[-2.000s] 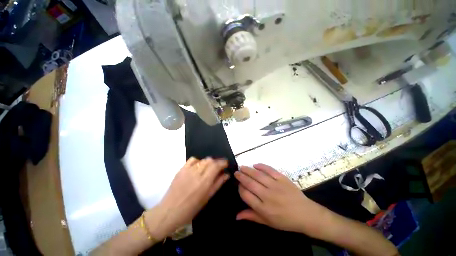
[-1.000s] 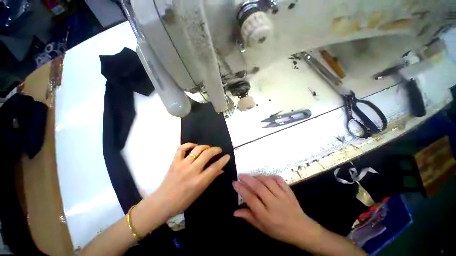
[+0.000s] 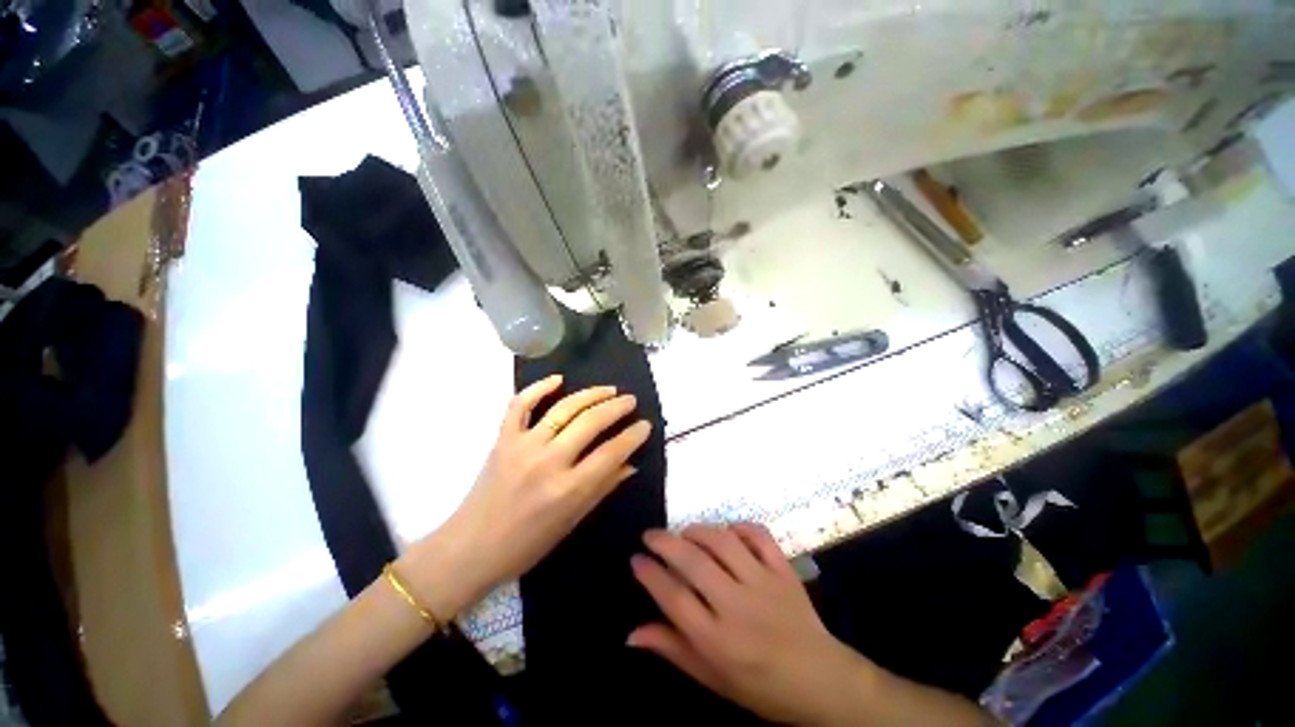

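Observation:
A matt black fabric piece runs from under the head of the sewing machine towards me and over the table's front edge. Another stretch of black fabric curves over the white table to the left. My left hand lies flat on the fabric just in front of the needle area, fingers spread. My right hand is at the fabric's right edge near the table's front edge, fingertips on the cloth. The needle and the point where the cloth enters are mostly hidden behind machine parts.
Grey thread snips lie right of the needle area. Black-handled shears, an orange-brown stick and a dark-handled tool lie farther right. A dark bundle is on the brown board at left. A blue bin is below right.
My left hand has moved up the fabric towards the needle area and flattened. My right hand has moved slightly down and left along the edge. The view has shifted a little.

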